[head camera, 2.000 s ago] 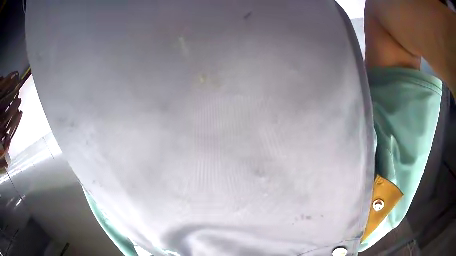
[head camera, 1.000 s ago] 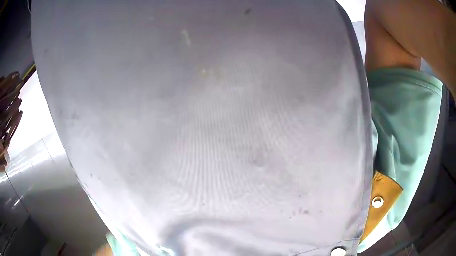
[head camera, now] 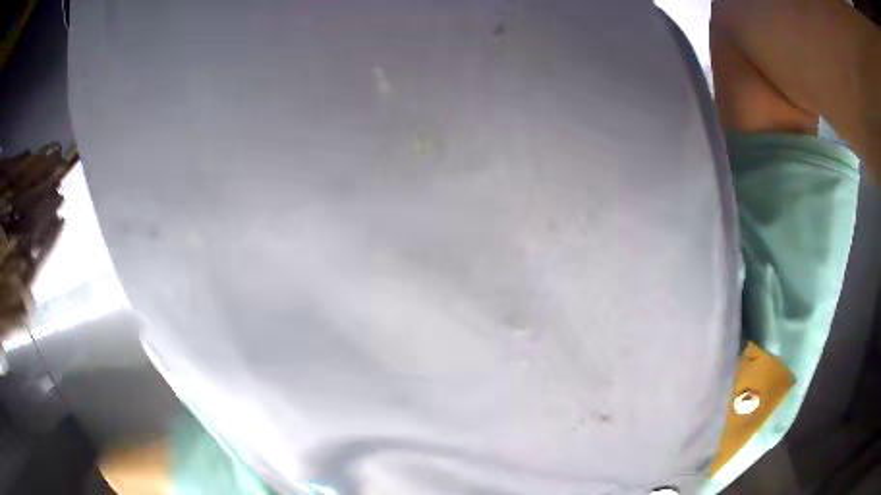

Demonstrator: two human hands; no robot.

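Note:
The plain grey apron (head camera: 415,261) fills most of the view, with small dark and yellowish spots on it. Neither my left hand nor my right hand shows. A bare bent arm (head camera: 763,58) with a mint-green sleeve (head camera: 797,232) is at the upper right, cut off by the picture's edge. At the lower left, a blurred patch of bare skin (head camera: 135,469) shows beside mint-green cloth. A tan-orange tab (head camera: 753,425) with a metal snap hangs at the apron's right side.
A brown, ragged-edged layered stack (head camera: 34,218), likely folded bags, is at the left edge by a bright white surface (head camera: 82,237). Below it is a shiny grey surface (head camera: 92,358). Dark areas fill the upper left and lower right corners.
The bare skin and green cloth at the lower left have come further into view. The brown stack looks more blurred and spread. The apron and tab sit slightly further right.

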